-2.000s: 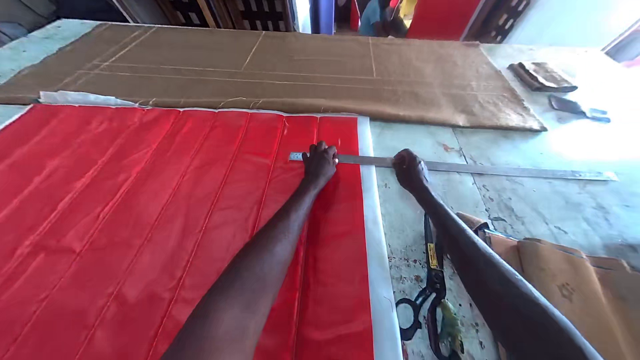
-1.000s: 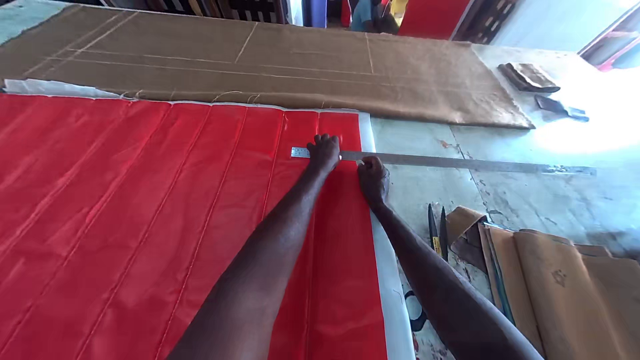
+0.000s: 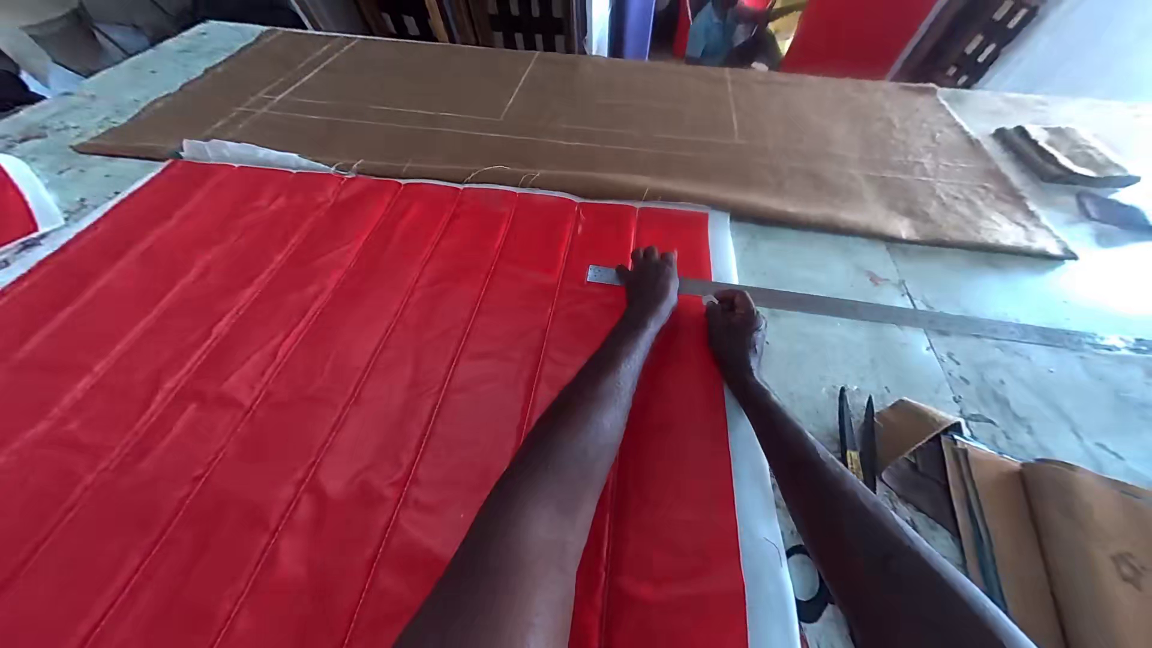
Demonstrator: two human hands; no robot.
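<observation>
A long metal ruler lies across the right part of a red quilted sheet with stitched lines and a white border, and reaches far over the table to the right. My left hand presses on the ruler near its left end, fingers spread. Just below the ruler, at the sheet's right edge, my right hand is closed, with a small pale piece showing at its fingertips, too small to name for sure. Beside my right forearm lie large black-handled scissors, partly hidden by the arm.
Brown marked sheet material stretches along the table behind the red sheet. Folded brown material lies at the lower right. A dark folded piece rests at the far right. Beyond the table, a person is partly visible.
My right hand has moved left from the ruler over the bare table to the red sheet's edge. My left hand remains on the ruler near its end.
</observation>
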